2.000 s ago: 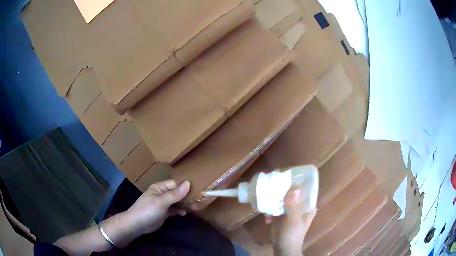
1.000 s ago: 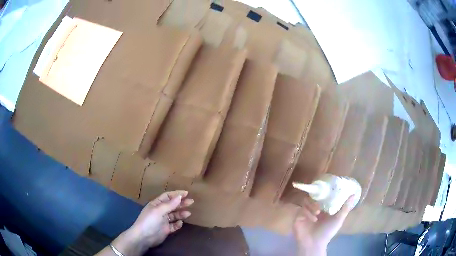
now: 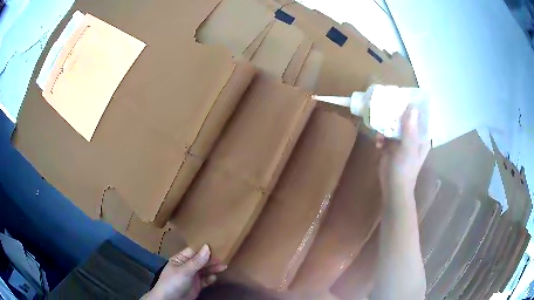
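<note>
Brown cut panels [image 3: 234, 158] lie fanned like steps, with their edge strips showing. My right hand [image 3: 407, 140] grips the translucent white glue bottle [image 3: 389, 110], tilted sideways. Its thin nozzle tip is at the upper end of the second step's edge. My left hand [image 3: 188, 272] is at the lower end of that same panel, thumb on top and fingers at its edge. A shiny glue line [image 3: 310, 234] shows along the edge of the step to the right. My right forearm hides part of the further steps.
An orange-pink ticket [image 3: 96, 76] lies on the brown panel at upper left, with a white slip [image 3: 55, 53] behind it. Black patches [image 3: 336, 36] sit near the far panel edge. White sheets [image 3: 468, 64] lie beyond. A dark stack [image 3: 105, 275] is at lower left.
My right hand has moved the bottle up and away from me to the second step's far end. My left hand has come onto that panel's near end. The view has shifted.
</note>
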